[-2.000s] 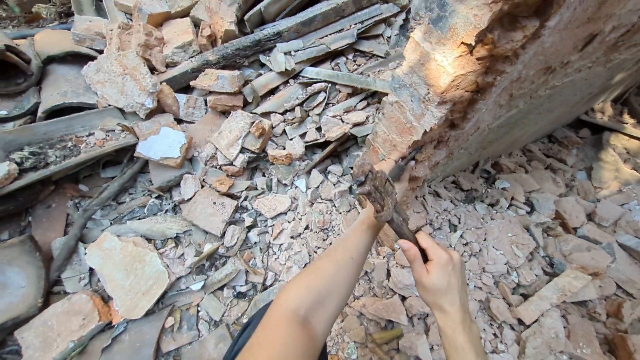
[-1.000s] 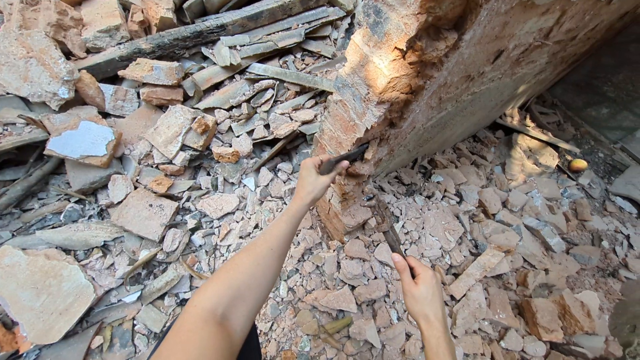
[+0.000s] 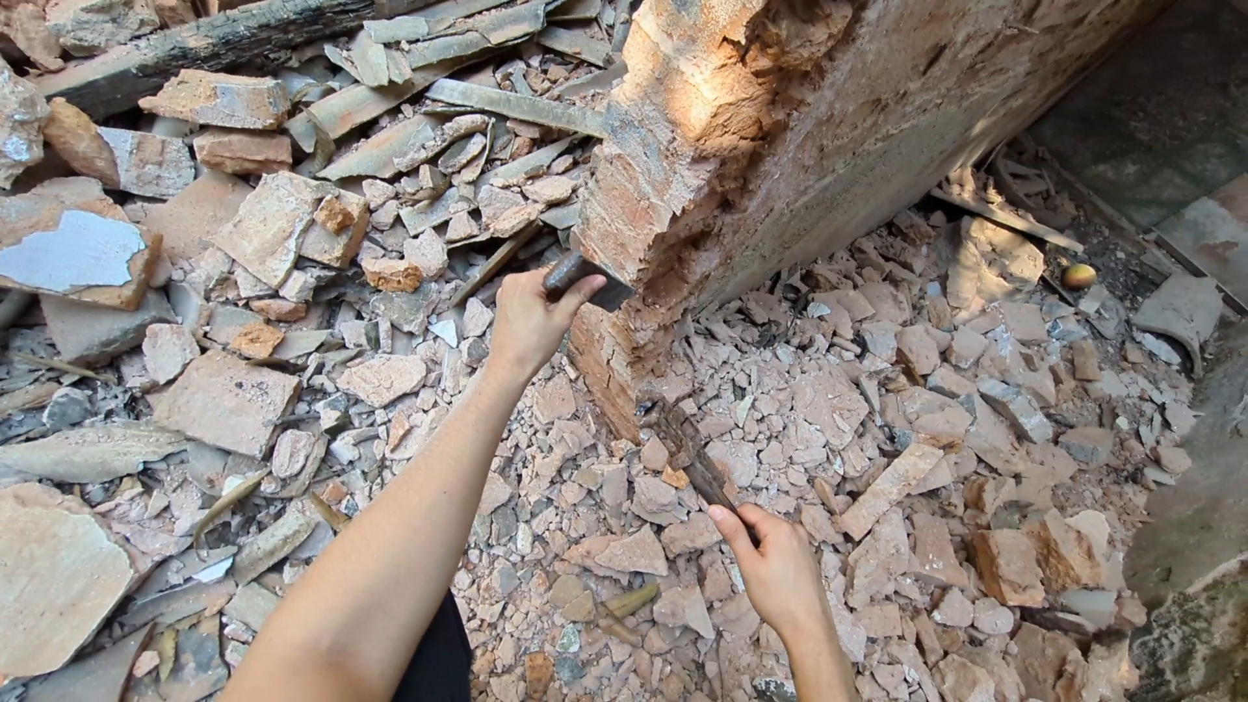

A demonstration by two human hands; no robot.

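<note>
My left hand point(image 3: 534, 317) grips a dark metal chisel point(image 3: 606, 291), its flat blade against the broken edge of a thick masonry wall point(image 3: 682, 195). Lower and to the right, my right hand point(image 3: 770, 556) is closed around the end of a rough, dark wooden stick or handle point(image 3: 694, 456). The far end of that wood lies just off the foot of the wall edge, over the rubble; whether it bears a tool head is unclear.
Broken bricks and plaster point(image 3: 229, 402) cover the ground on both sides of the wall. Curved roof tiles point(image 3: 390, 146) and a charred beam point(image 3: 195, 54) lie at upper left. A small round yellowish fruit-like object point(image 3: 1078, 276) rests at far right.
Two seconds ago my hands were close together at the wall's foot. My left hand has since moved up along the edge with the chisel, apart from my right. The view has shifted right.
</note>
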